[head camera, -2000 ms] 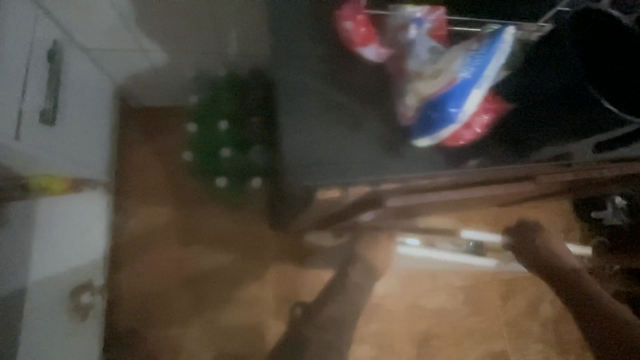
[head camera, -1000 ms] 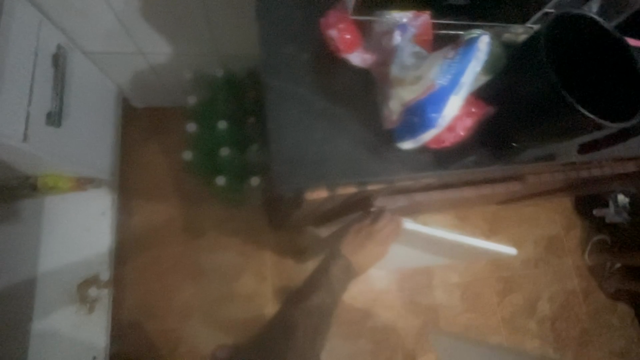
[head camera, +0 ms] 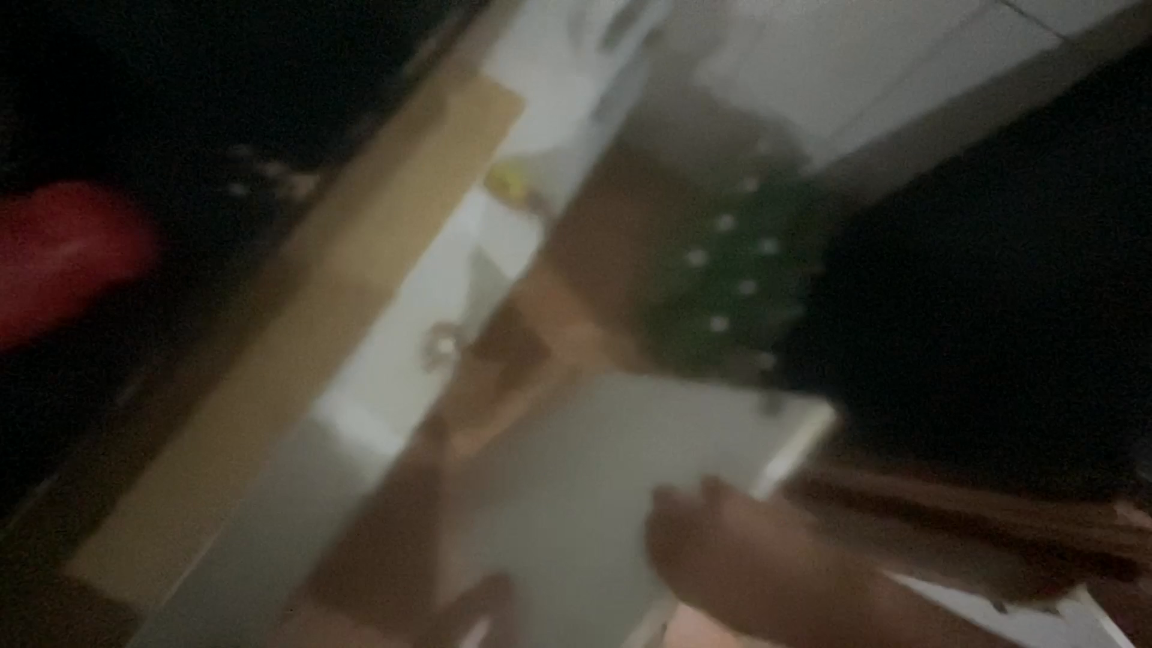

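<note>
A pale flat panel (head camera: 576,477) with a bright edge spans the lower middle of the blurred head view. My right hand (head camera: 738,549) reaches in from the lower right and is closed over the panel's right side. At the bottom edge, beside the panel's left side, part of my left hand (head camera: 472,616) shows; its grip is blurred and cut off by the frame. White pieces (head camera: 1008,612) lie at the lower right, beyond my right forearm.
Green bottles or a crate with pale caps (head camera: 729,279) stand on the brown floor. A white cabinet front (head camera: 396,369) and tan countertop edge (head camera: 297,333) run diagonally at left. A red object (head camera: 67,256) is at far left. A dark surface (head camera: 1008,297) fills the right, above a brown wooden edge (head camera: 972,522).
The view has swung and tilted strongly. My right hand, out of view one second ago, is back in view at the panel. The panel now shows its broad face.
</note>
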